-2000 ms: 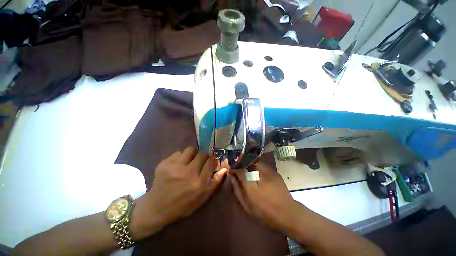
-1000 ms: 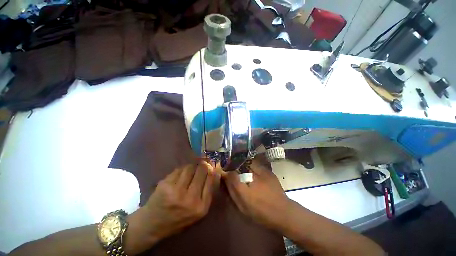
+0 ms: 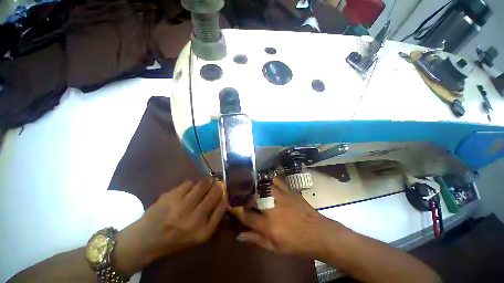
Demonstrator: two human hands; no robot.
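A dark brown garment panel (image 3: 145,145) lies on the white table and passes under the head of the sewing machine (image 3: 309,83). My left hand (image 3: 179,224) lies on the panel, its fingertips bunched at the lit needle area. My right hand (image 3: 287,221) lies on the cloth just right of it, partly behind the thread tension knob, thumb and fingers near the same spot. The shiny take-up lever guard (image 3: 239,160) hides the needle and presser foot. Whether the fingers pinch the cloth cannot be seen clearly.
Stacked brown pieces (image 3: 110,44) lie behind the work. A black-handled tool (image 3: 439,72) lies on the machine head. A red-handled tool (image 3: 436,218) and a round black item (image 3: 418,197) lie at the table's right end. A dark bottle (image 3: 456,25) stands at the upper right.
The view has moved closer, and the machine appears larger and further left. My right hand's fingers have spread a little and come back from the needle area. My left hand stays beside the needle area.
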